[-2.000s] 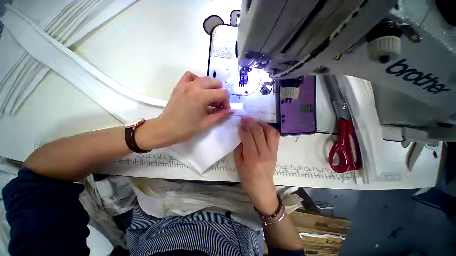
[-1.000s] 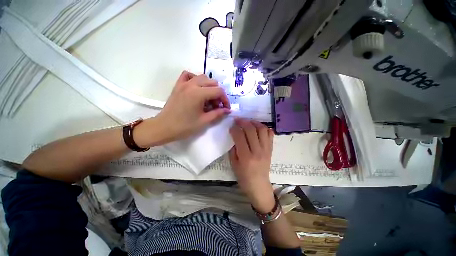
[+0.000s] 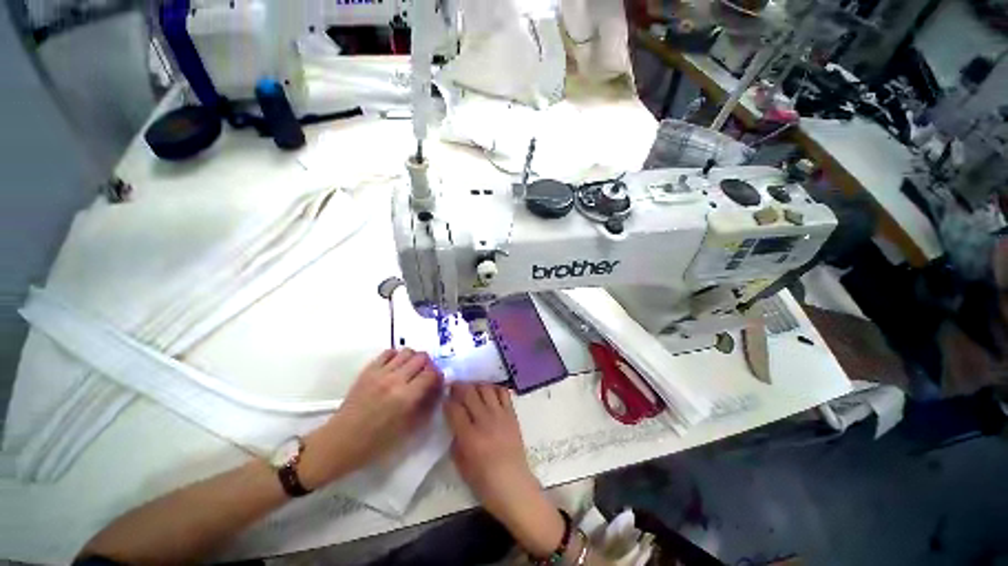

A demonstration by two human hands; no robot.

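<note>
A white fabric piece (image 3: 400, 471) lies under both hands at the table's front edge, its pointed corner toward the wearer. My left hand (image 3: 389, 400) pinches fabric with bent fingers just in front of the lit needle area (image 3: 448, 334). My right hand (image 3: 486, 433) lies with its fingers on the piece, close to my left fingertips. A long white strip (image 3: 166, 366) runs from the far left to under my left wrist. The white sewing machine (image 3: 652, 245) is marked "brother". The fingertips are partly lost in the lamp glare.
Red-handled scissors (image 3: 628, 387) and a folded white strip bundle (image 3: 652, 352) lie right of the purple phone (image 3: 527, 345). Stacked strips (image 3: 83, 422) lie left. A black round object (image 3: 184, 133) and another machine stand behind. White cloth (image 3: 553, 100) is piled beyond the machine head.
The view has tilted up and shows more of the workshop and the whole machine. Both hands stay at the fabric in front of the needle.
</note>
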